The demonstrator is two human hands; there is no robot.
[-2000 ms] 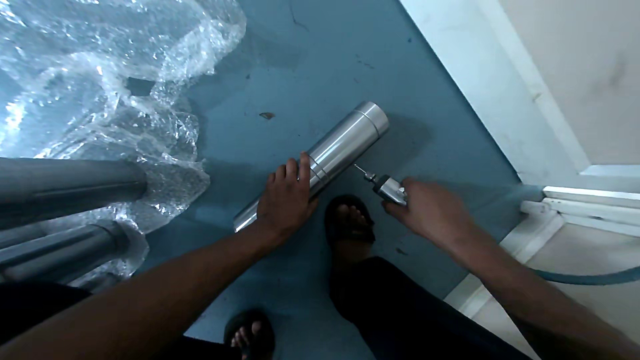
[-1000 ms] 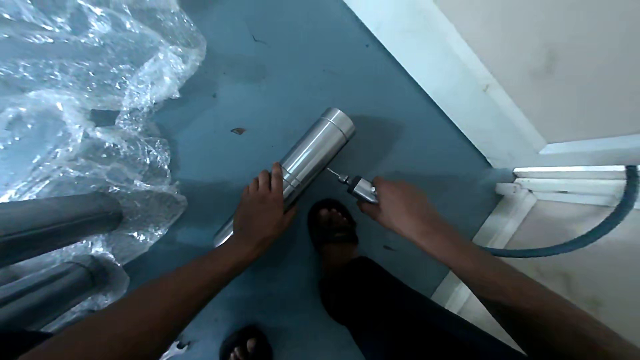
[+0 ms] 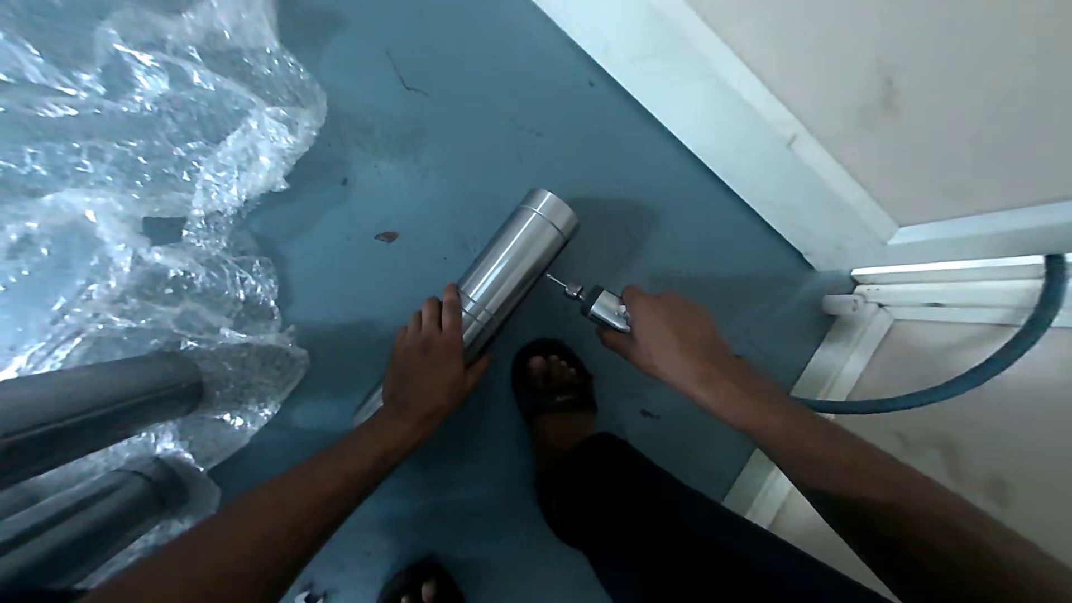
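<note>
A shiny metal cylinder (image 3: 512,264) with ring-shaped seams lies slantwise above the blue-grey floor. My left hand (image 3: 431,360) rests over its middle, fingers bent across the surface, and covers part of it. In my right hand (image 3: 670,335) is a handheld power tool (image 3: 605,308) with a silver body and a thin bit. The tip of the bit points at the cylinder's right side, close to it; whether they touch cannot be told. My right fingers are wrapped round the tool's body, mostly hidden behind the back of the hand.
Crumpled clear plastic wrap (image 3: 243,159) spreads over the floor at left, with dark grey tubes (image 3: 100,402) on it. White framed panels (image 3: 712,126) border the floor at right. A blue-green hose (image 3: 946,389) curves behind my right forearm. My sandalled feet (image 3: 554,385) stand below the cylinder.
The view has shifted a little, and more of the hose shows at the right. Both hands keep their places at the cylinder and on the tool.
</note>
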